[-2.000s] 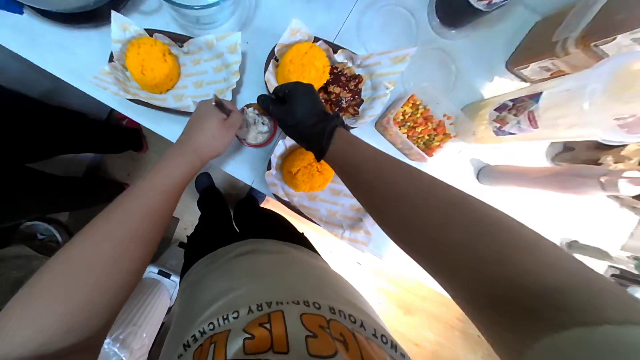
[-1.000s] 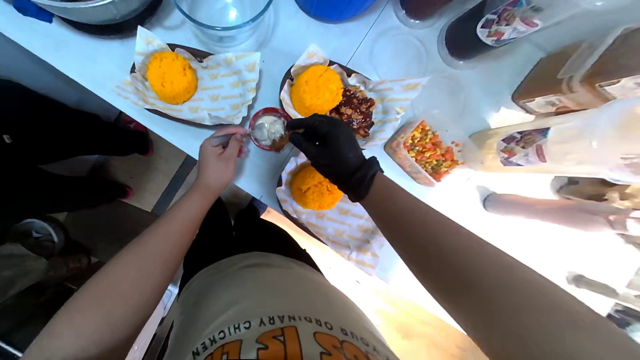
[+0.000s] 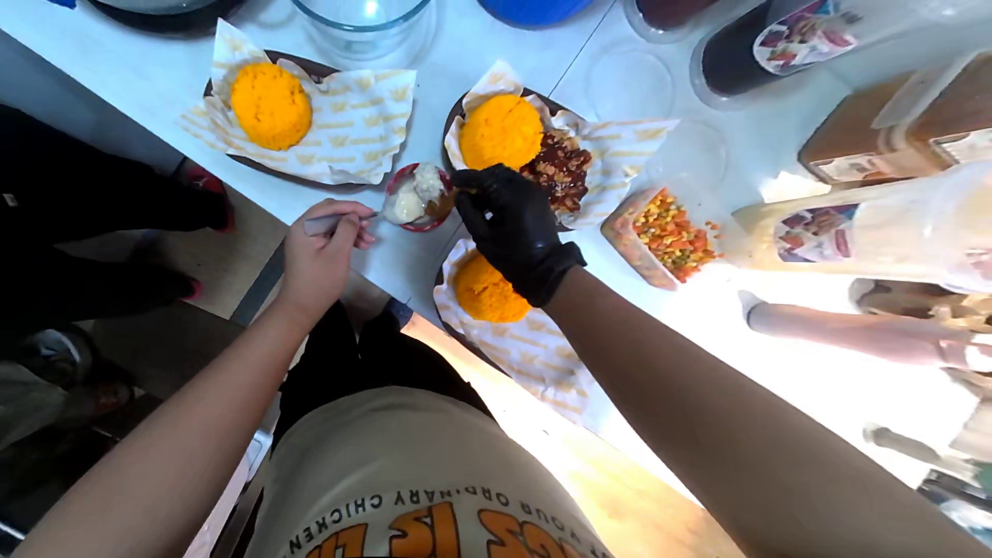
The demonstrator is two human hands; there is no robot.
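My left hand [image 3: 329, 240], bare, grips the metal handle of a utensil [image 3: 333, 222] whose far end reaches into a small red-rimmed cup [image 3: 394, 184] of creamy white food. In a black glove, my right hand [image 3: 504, 225] is at the cup's right side with its fingertips together; whether they pinch the rim or some food is hidden. Above that hand, a lined tray [image 3: 620, 147] holds a yellow rice mound [image 3: 501, 132] and dark-sauced pieces [image 3: 559, 170]. Another rice mound [image 3: 488, 287] lies below, and one more [image 3: 270, 106] rests on the left tray [image 3: 356, 124].
A clear container of diced vegetables [image 3: 673, 236] stands right of the trays. Farther right are sauce bottles [image 3: 852, 232] and a brown-filled tub [image 3: 860, 132]. A glass bowl [image 3: 363, 23] and a blue container [image 3: 535, 9] stand at the back. A person's dark-clothed legs [image 3: 85, 178] are beyond the table's left edge.
My right hand has shifted from the cup's upper right to its right side, uncovering more of the cup. My left hand has drawn back a little from over the cup, still with the utensil.
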